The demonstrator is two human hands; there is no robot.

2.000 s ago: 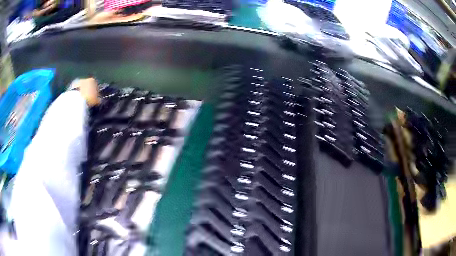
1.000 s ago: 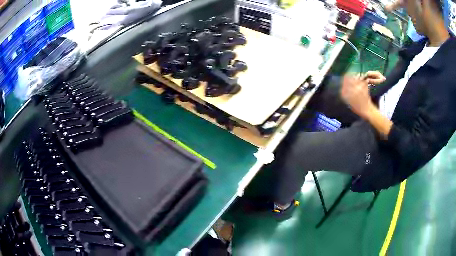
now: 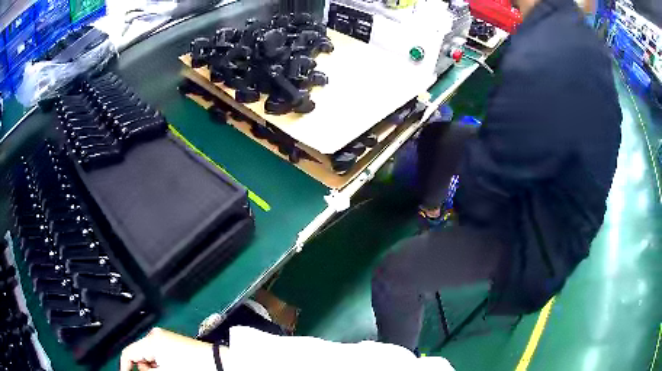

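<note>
My right hand (image 3: 170, 351) is at the bottom edge, with a dark band at the wrist and a white sleeve behind it. Its fingers are partly cut off, and I cannot tell whether it holds anything. My left hand is out of the picture. Just beyond my right hand, a black tray with slanted rows of black arms (image 3: 62, 243) with bright silver dots stands on the bench. Beside it, a stacked black tray (image 3: 163, 203) has arms at its far end and a bare near part. More black arms (image 3: 18, 326) show at the left edge.
Black jointed assemblies (image 3: 272, 65) are piled on stacked tan boards (image 3: 363, 109). A white machine (image 3: 406, 32) stands behind them. A seated person in dark clothes (image 3: 544, 145) is beside the bench's right edge. Clear plastic (image 3: 65, 72) lies behind the trays.
My right hand and white sleeve have come in at the bottom. The view has shifted since the first frame, where my left hand was over the lined board. The seated person now leans forward.
</note>
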